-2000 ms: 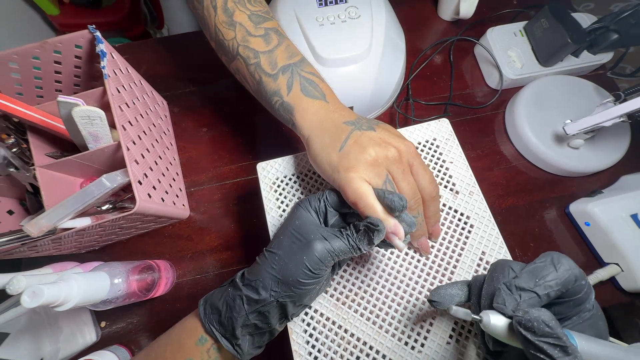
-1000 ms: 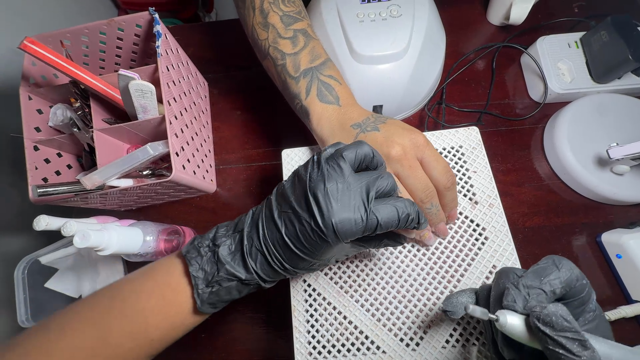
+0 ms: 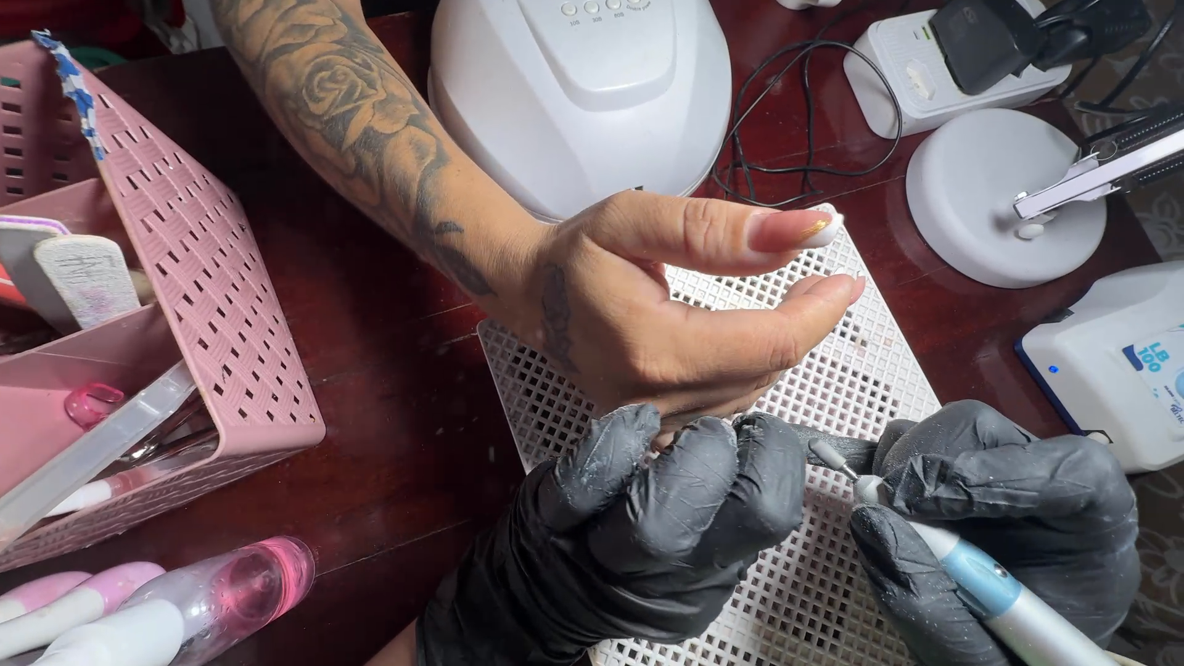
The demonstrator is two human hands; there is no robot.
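My left hand (image 3: 647, 518), in a black glove, has its fingers curled against the underside of another person's tattooed hand (image 3: 647, 314). That hand is raised, its thumb pointing right, with a long pink, gold and white nail. A black-gloved right hand of mine (image 3: 999, 518) is closed around an electric nail drill (image 3: 985, 578), whose grey bit points up and left beside my left fingertips. Both my hands are over a white perforated plastic grate (image 3: 888, 370). Whether the bit touches anything is unclear.
A pink plastic basket (image 3: 213, 277) with nail files stands left, above pump bottles (image 3: 231, 592). A white nail lamp (image 3: 573, 102) is at the top. To the right are a tangled black cable (image 3: 809, 139), a white power adapter (image 3: 916, 74), a round lamp base (image 3: 1008, 203) and a white device (image 3: 1110, 361).
The other person's hand has turned so its thumb is uppermost. My left hand has moved from on top of that hand to below it. The drill is now close to my left fingers. The view is nearer.
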